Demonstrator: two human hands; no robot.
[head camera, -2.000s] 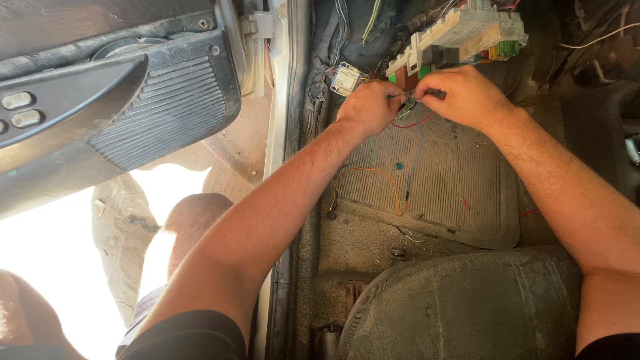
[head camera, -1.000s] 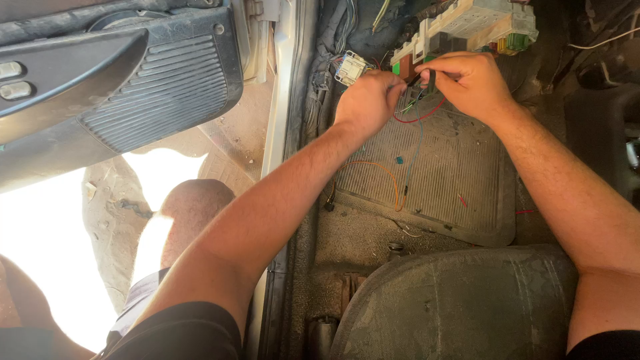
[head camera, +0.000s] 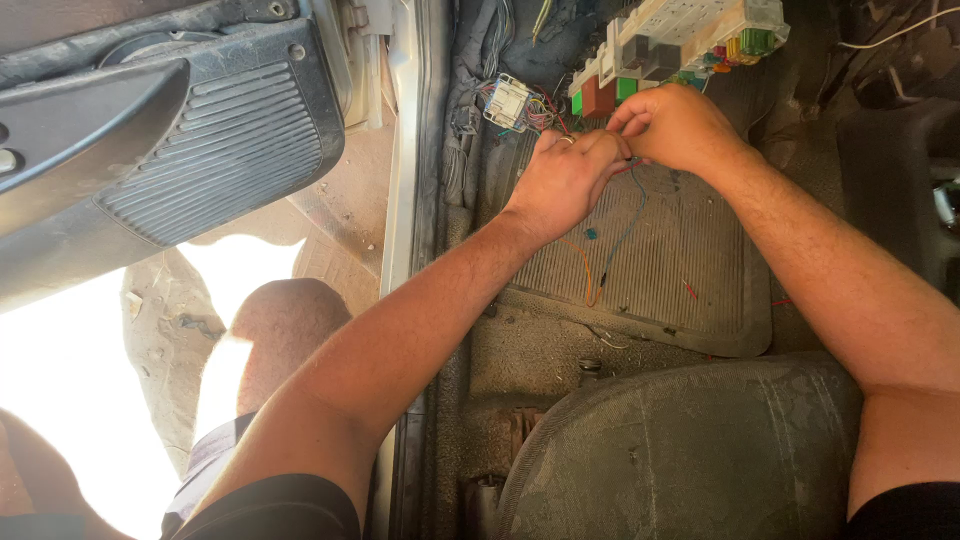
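My left hand (head camera: 566, 176), with a ring on one finger, and my right hand (head camera: 671, 127) meet over a ribbed floor mat (head camera: 675, 247) in a car footwell. Their fingers pinch thin wires where they touch; which wire each holds is partly hidden. A blue wire (head camera: 637, 210) and a red wire (head camera: 628, 166) come out below the fingertips. Just above hangs a fuse and relay box (head camera: 675, 41) with green and reddish-brown relays. A white multi-pin connector (head camera: 508, 103) with a bundle of coloured wires lies left of my hands.
The open door panel (head camera: 217, 142) fills the left. The door sill (head camera: 409, 225) runs beside my left arm. A worn fabric seat (head camera: 682, 450) is at the bottom. An orange wire (head camera: 588, 277) and red scraps lie on the mat. A pale wire (head camera: 892, 37) is at upper right.
My left hand has turned so its back and knuckles show, its fingers now overlapping my right fingertips. A dark piece seen between the hands earlier is now hidden.
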